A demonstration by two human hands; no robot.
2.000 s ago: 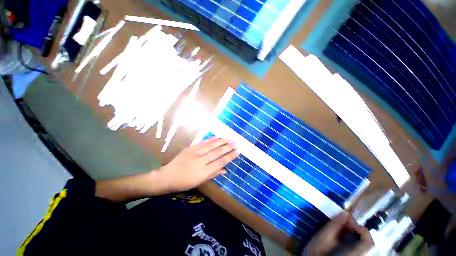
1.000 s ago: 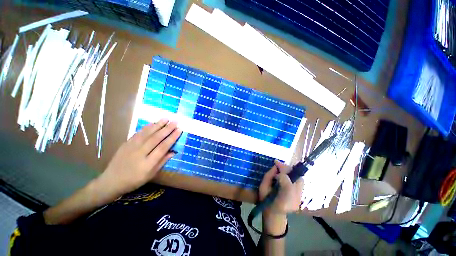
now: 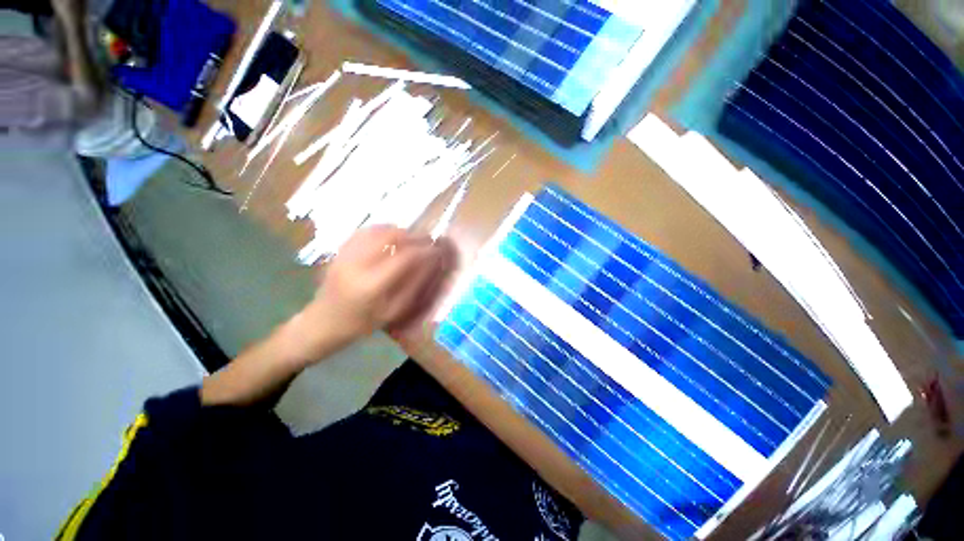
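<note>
The blue solar panel (image 3: 634, 370) lies tilted in the view on the brown bench. A long white strip (image 3: 624, 365) runs along its middle, and narrow white strips lie at both short edges. My left hand (image 3: 386, 277) is blurred, its fingers curled, at the lower edge of the left heap of short white strips (image 3: 370, 169), just left of the panel. Whether it holds a strip cannot be told. My right hand is out of the picture. The right heap of strips (image 3: 846, 497) lies past the panel's lower right edge.
Long white strips (image 3: 782, 259) lie fanned above the panel. A stack of panels with white bands (image 3: 507, 53) stands at the top, a darker stack (image 3: 867, 137) at the upper right, both on teal mats. A phone (image 3: 262, 85) lies upper left. Another person's arm (image 3: 74, 42) shows far left.
My left hand has left the panel and moved to the left heap with its fingers curled. My right hand and the soldering iron have gone out of view. The view has turned toward the left.
</note>
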